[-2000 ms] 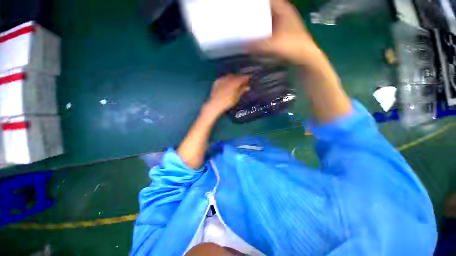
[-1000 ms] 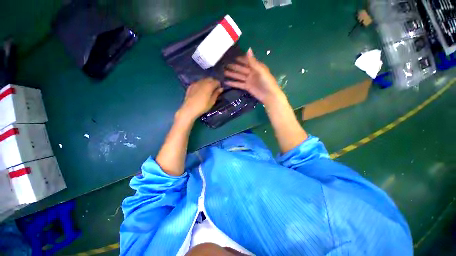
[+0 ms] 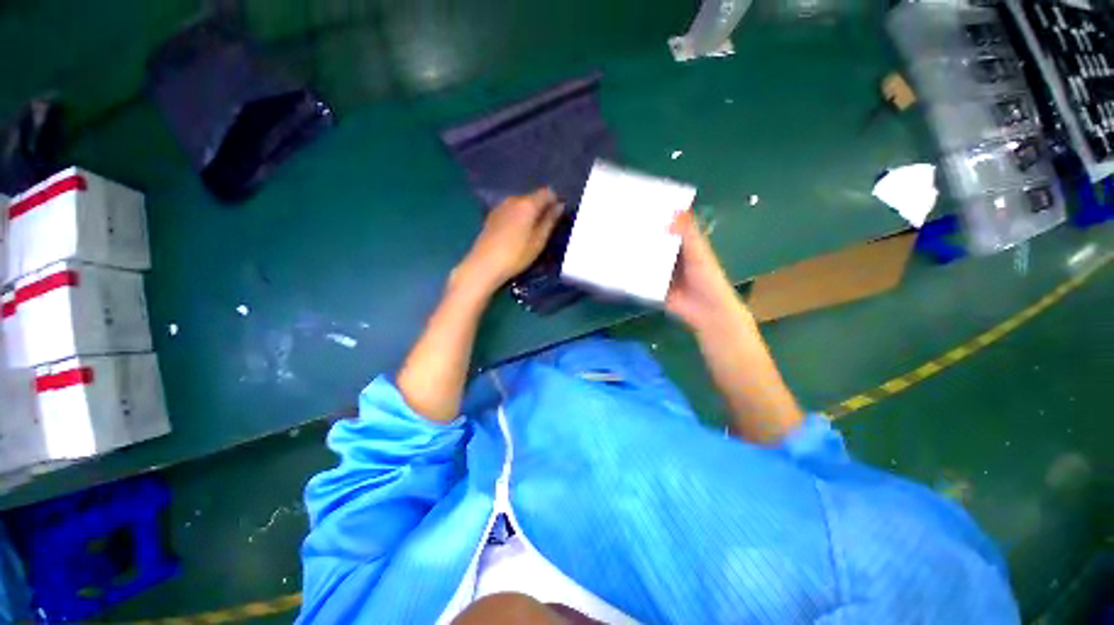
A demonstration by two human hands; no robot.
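Note:
A dark poly mailer (image 3: 538,140) lies flat on the green bench in front of me, its near edge shiny. My left hand (image 3: 519,238) is on the mailer, its fingers bent at the near part; they seem to pinch the plastic. My right hand (image 3: 699,275) holds a white product box (image 3: 628,232) by its right side, over the mailer's near right part. The box hides part of the mailer and some of my right fingers.
Stacked white boxes with red bands (image 3: 104,311) stand at the bench's left. A dark packed mailer (image 3: 257,122) lies at the back left. White scrap (image 3: 906,193), clear trays (image 3: 996,134) and a brown cardboard piece (image 3: 831,275) are at the right.
The box lay on the mailer a second ago, its red band up; now my right hand has hold of it, nearer me and to the right. My left hand has moved slightly right.

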